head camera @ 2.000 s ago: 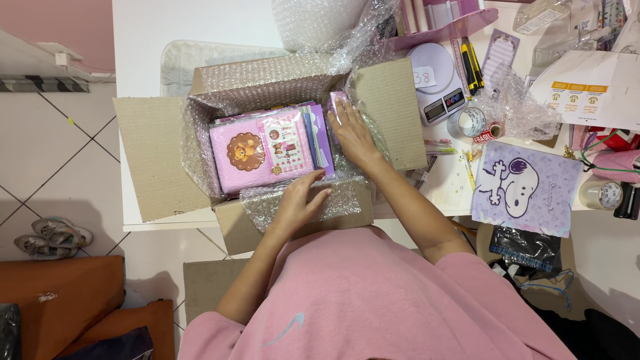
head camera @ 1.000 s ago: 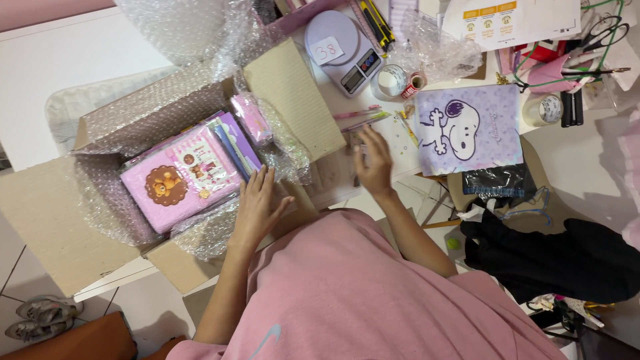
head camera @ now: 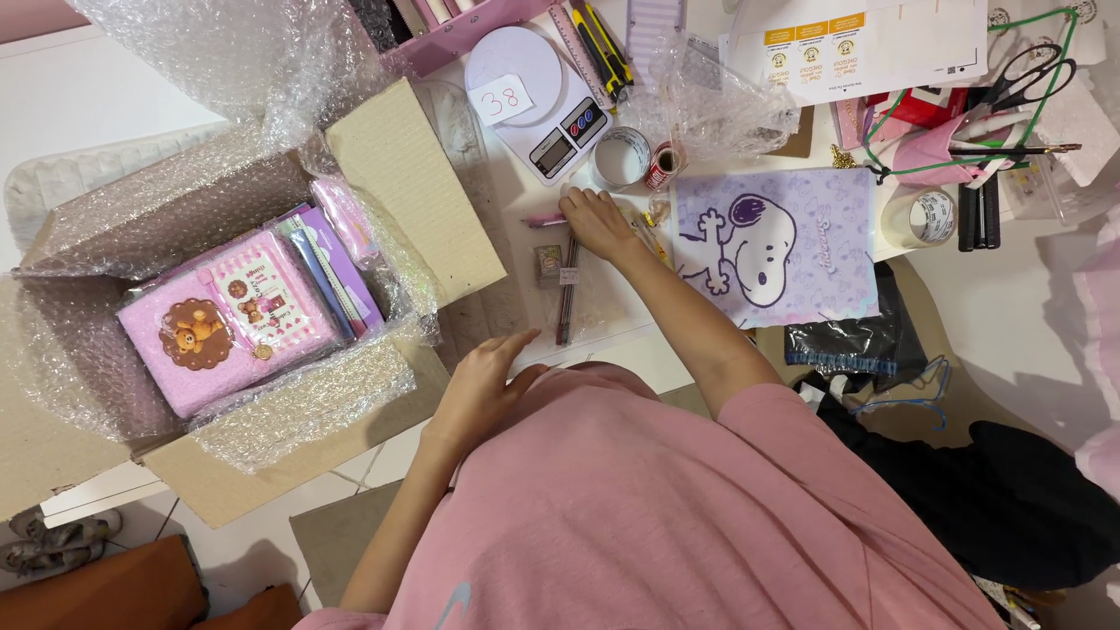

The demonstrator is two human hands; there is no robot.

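My right hand (head camera: 599, 223) is over the table beside a pink pen (head camera: 544, 220), its fingertips at or near the pen's end; whether they grip it I cannot tell. Below it lie a clear packet of pencils (head camera: 569, 293) and a small item in it. My left hand (head camera: 486, 385) hovers at the table's front edge, fingers apart, holding nothing. On the left an open cardboard box (head camera: 416, 188), lined with bubble wrap (head camera: 306, 420), holds a fluffy pink notebook (head camera: 188, 385) with a bear patch, a purple notebook (head camera: 337, 262) and a pink wrapped item (head camera: 346, 219).
A kitchen scale (head camera: 516, 74), tape rolls (head camera: 619, 159), box cutters (head camera: 604, 52) and a pink organizer (head camera: 472, 31) stand at the back. To the right are a Snoopy pouch (head camera: 774, 245), crumpled plastic wrap (head camera: 709, 96), scissors (head camera: 1032, 79) and another tape roll (head camera: 923, 217).
My right hand has left the pink wrapped item in the box and moved right to the pens. My left hand has come away from the notebooks to the table's front edge. The view has shifted right.
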